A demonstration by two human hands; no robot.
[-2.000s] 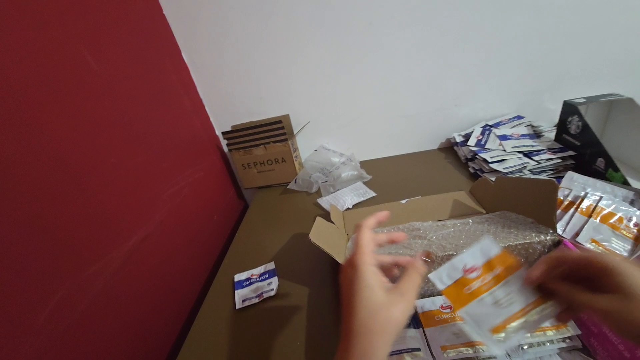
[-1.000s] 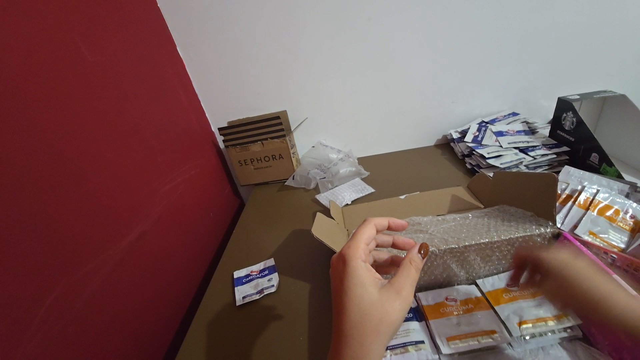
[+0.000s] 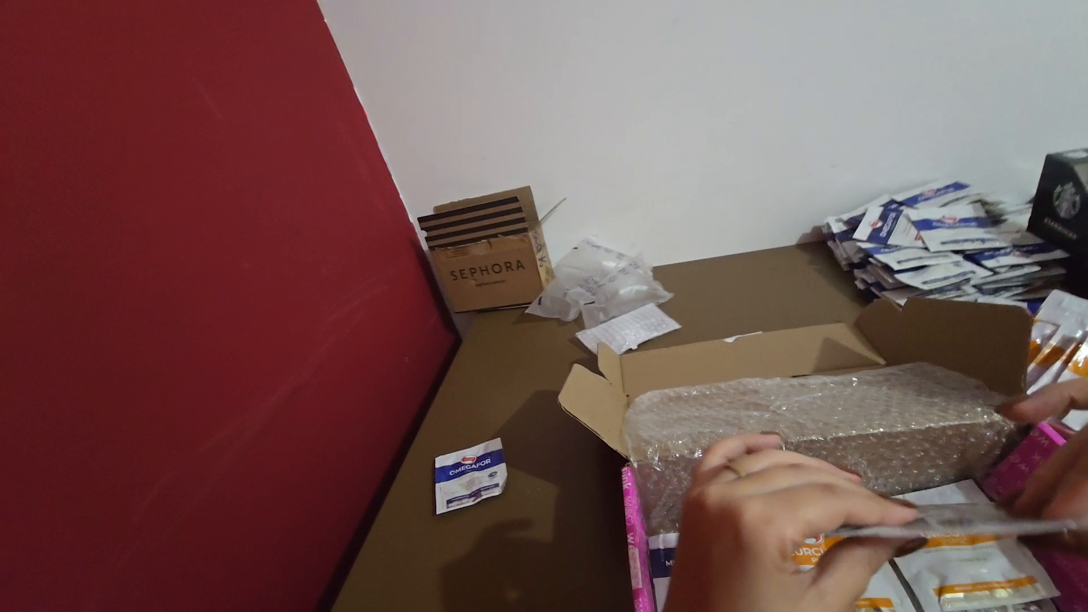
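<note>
My left hand (image 3: 782, 518) pinches one end of a thin sachet (image 3: 960, 520), seen nearly edge-on above the open cardboard box. At the sachet's other end is my right hand (image 3: 1054, 476), blurred and cut off by the right edge; its fingers appear closed on it. The box (image 3: 748, 361) has pink outer sides and holds a bubble-wrapped block (image 3: 833, 416) along its back. In front of that block lie white-and-orange sachets (image 3: 977, 569) and, at the left, a white-and-blue one (image 3: 662, 565), partly hidden by my left hand.
One blue-and-white sachet (image 3: 470, 476) lies on the brown table (image 3: 527, 425). Behind are a Sephora carton (image 3: 490, 272), clear plastic packaging (image 3: 599, 280), a heap of blue-and-white sachets (image 3: 943, 238) and a black Starbucks box (image 3: 1062, 200). More orange-and-white sachets (image 3: 1058, 340) stand at the right.
One second ago my left hand was raised with nothing in it and my right hand was over the box's sachets. Now a sachet is between both hands.
</note>
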